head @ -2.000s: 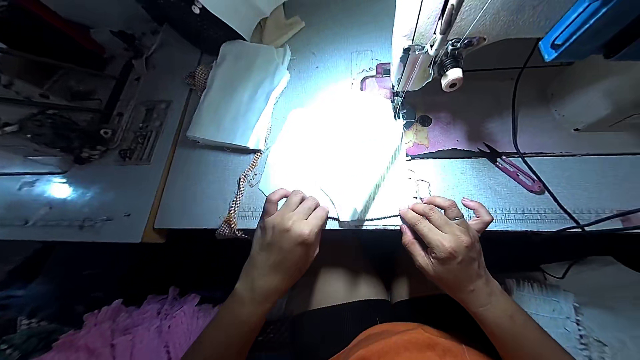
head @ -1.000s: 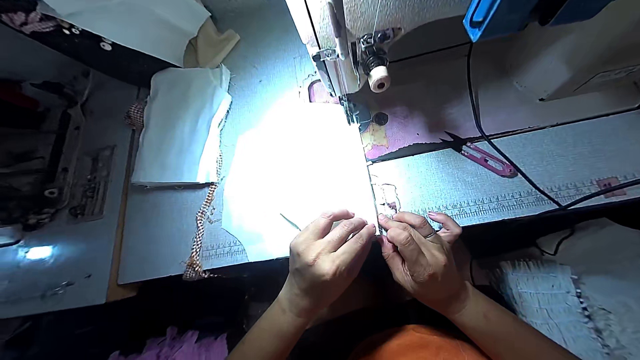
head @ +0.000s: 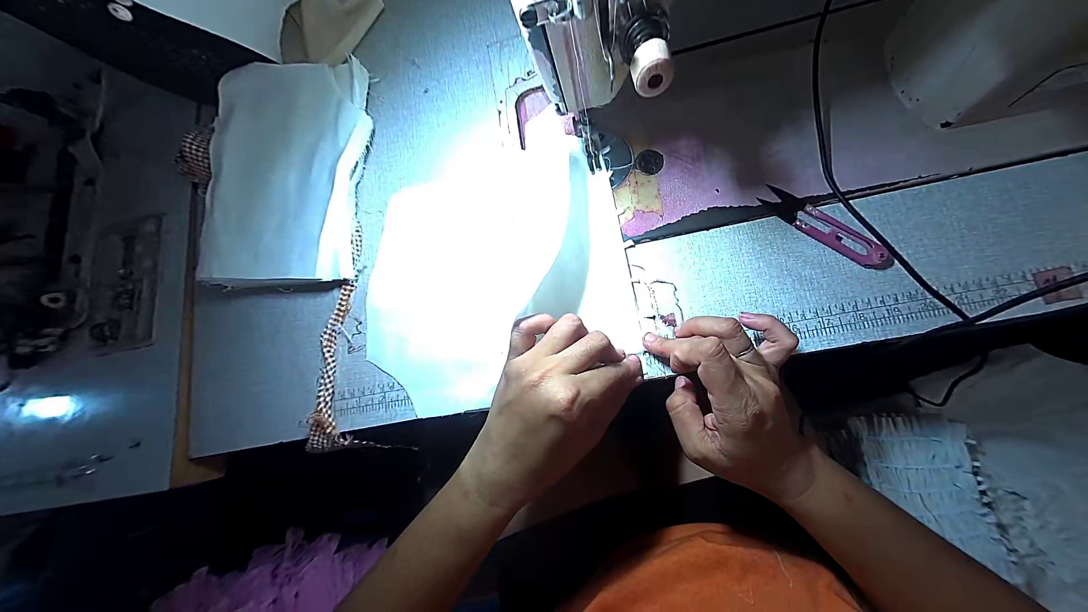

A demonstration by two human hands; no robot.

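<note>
A white fabric piece (head: 459, 280), partly washed out by the lamp's glare, lies under the sewing machine's needle and presser foot (head: 593, 153) and runs to the table's front edge. My left hand (head: 565, 374) grips the fabric's near right corner between thumb and curled fingers. Just right of that corner is my right hand (head: 731, 391), its index fingertip beside the fabric's edge and its thumb apart from the fingers; it does not appear to hold anything. Loose thread (head: 667, 297) lies beyond its fingers on the table.
Folded white fabric (head: 272, 178) and a checkered strip (head: 331, 348) lie at left. Pink-handled thread snips (head: 837, 236) rest at right by a black cable (head: 901, 268). A printed ruler scale (head: 850, 316) runs along the front edge. Purple ruffled fabric (head: 276, 574) is below left.
The fabric's near edge was held between both hands two seconds ago; its right edge now runs straight from the needle to my left hand. My right hand has come off the fabric. The view has shifted.
</note>
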